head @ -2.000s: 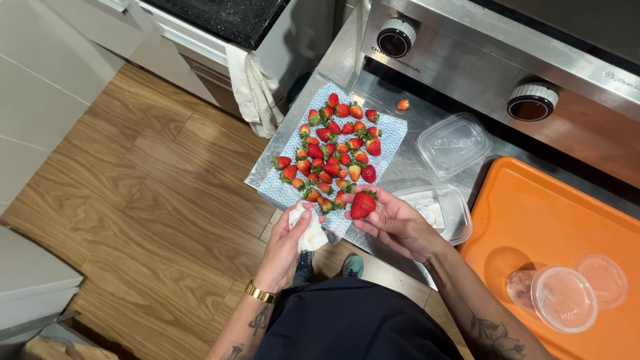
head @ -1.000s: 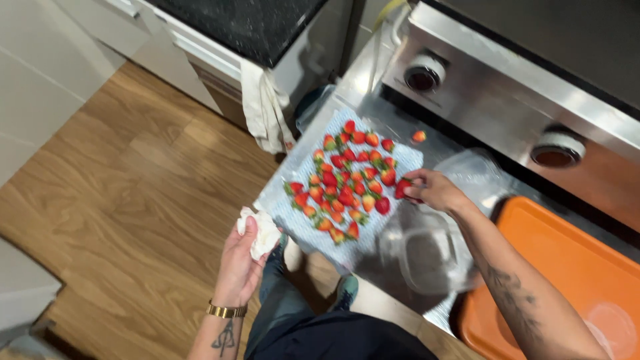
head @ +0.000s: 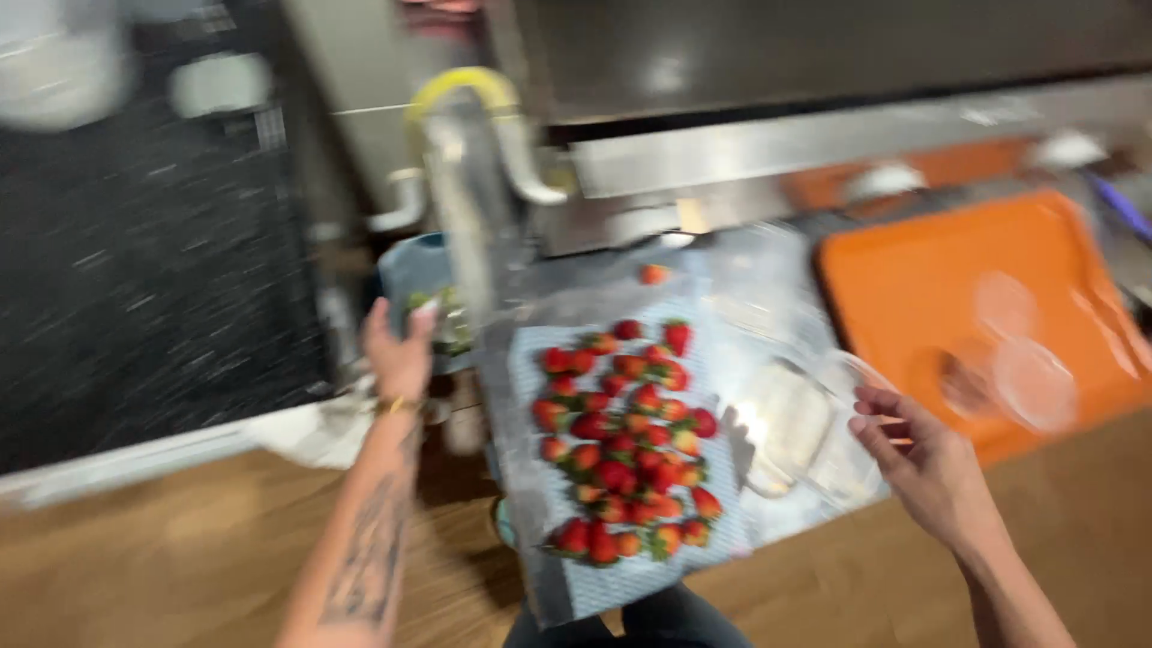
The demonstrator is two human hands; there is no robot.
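Note:
Over a blue bin with green scraps inside, my left hand has its fingers apart; no paper shows in it, though blur hides detail. Many red strawberries with green leaves lie on a blue-and-white patterned cloth on the metal worktop. One more strawberry sits apart behind them. Right of the cloth is a clear plastic container with something pale in it. The fingertips of my right hand are at clear plastic by its right side; whether they grip it is unclear.
An orange tray bearing clear round lids is at the right. Behind the worktop stands a metal appliance. A yellow-and-white curved pipe or handle rises near the bin. At the left is a black speckled counter.
The white paper held in my left hand earlier no longer shows there; that hand is now over the bin. My right hand has left the strawberries for the clear plastic. The view has swung strongly.

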